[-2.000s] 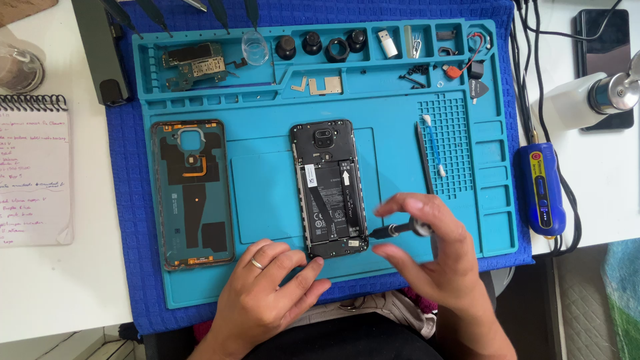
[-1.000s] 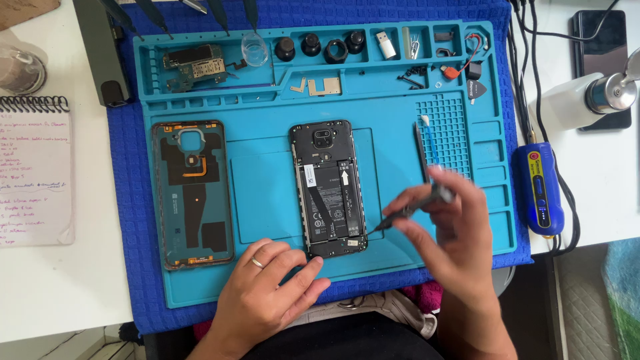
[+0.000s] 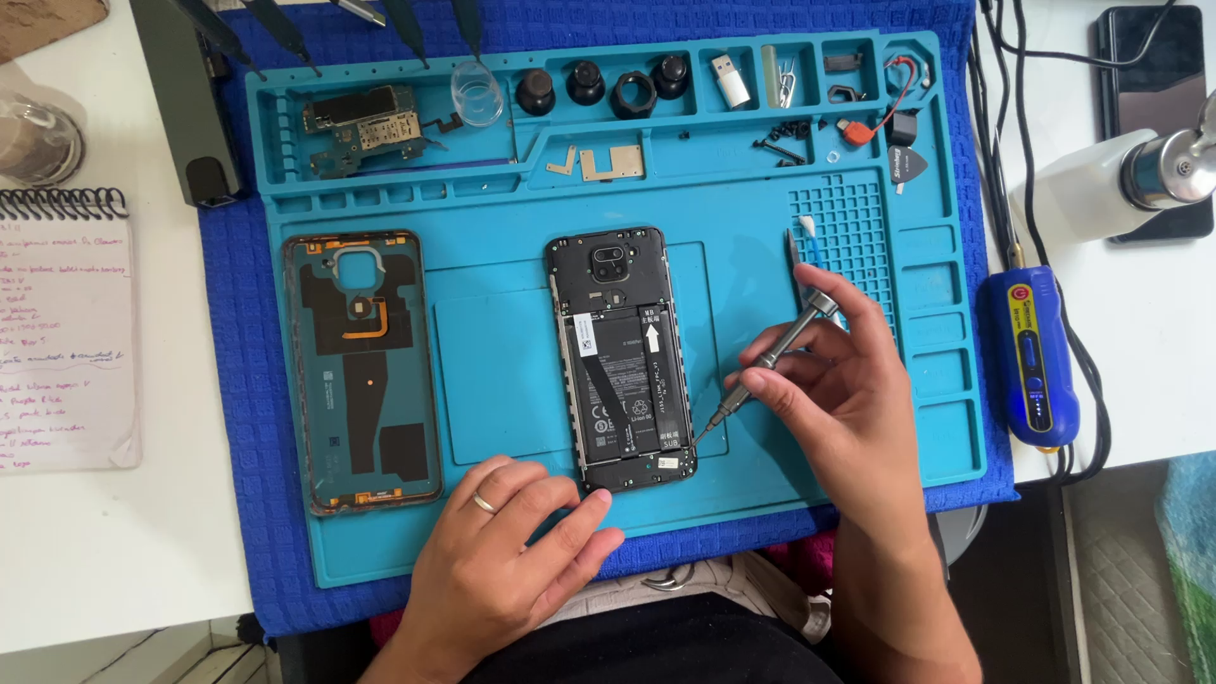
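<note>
An opened smartphone [image 3: 622, 361] lies on the teal silicone repair mat [image 3: 494, 560], its battery and inner frame showing. In my right hand [image 3: 836, 380] is a slim metal precision screwdriver [image 3: 774, 359], tilted, with its tip at the phone's lower right edge. My left hand [image 3: 518, 541] rests at the phone's lower left corner, fingertips touching or very near it, holding no tool. The phone's back cover [image 3: 363, 370] lies inside up on the left. Tweezers [image 3: 794, 252] and a cotton swab [image 3: 809, 233] lie beyond my right hand, partly hidden by it.
The mat's top trays hold a phone circuit board [image 3: 366, 128], black nozzles [image 3: 586, 84], small screws [image 3: 787, 147] and metal shields [image 3: 613, 163]. A blue handheld electric tool [image 3: 1034, 356], black cables and a dispenser bottle [image 3: 1092, 190] stand right; a spiral notebook [image 3: 66, 332] lies left.
My right hand has shifted its grip on the screwdriver, which was more level two seconds ago and now slants down to the phone's edge. My left hand has stayed by the lower left corner.
</note>
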